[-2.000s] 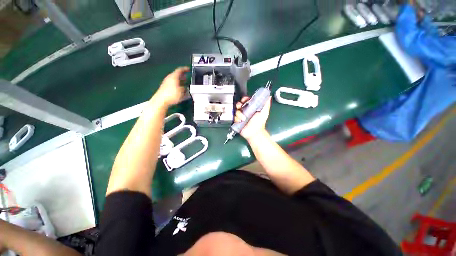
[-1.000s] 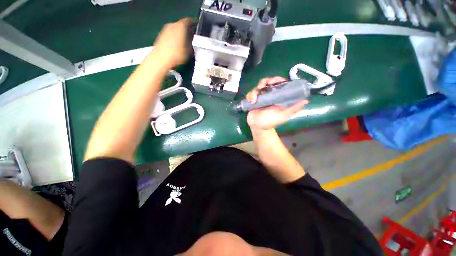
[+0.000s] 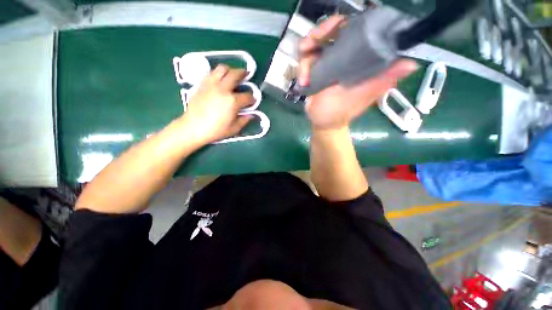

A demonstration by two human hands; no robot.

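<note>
Three white looped housings point(image 3: 233, 56) lie side by side on the green bench, left of centre. My left hand point(image 3: 221, 106) is over the middle and near ones, fingers bent and spread onto their loops; the frame does not show whether it grips them. My right hand point(image 3: 348, 100) holds the grey electric screwdriver point(image 3: 363, 51), blurred and close to the camera, black cord at its upper right end. Its bit is not clearly visible. The white screw feeder point(image 3: 281, 66) stands behind, partly hidden by the hand and screwdriver.
Two more looped housings point(image 3: 431, 88) lie to the right on the bench point(image 3: 139, 79). A metal rail point(image 3: 224, 19) runs behind. A white board point(image 3: 24, 109) is at left, blue cloth point(image 3: 484, 181) at right. Another person's arm point(image 3: 18, 233) shows lower left.
My left hand has moved from beside the feeder down onto the three housings. The screwdriver has risen toward the camera in my right hand. The view has shifted and turned.
</note>
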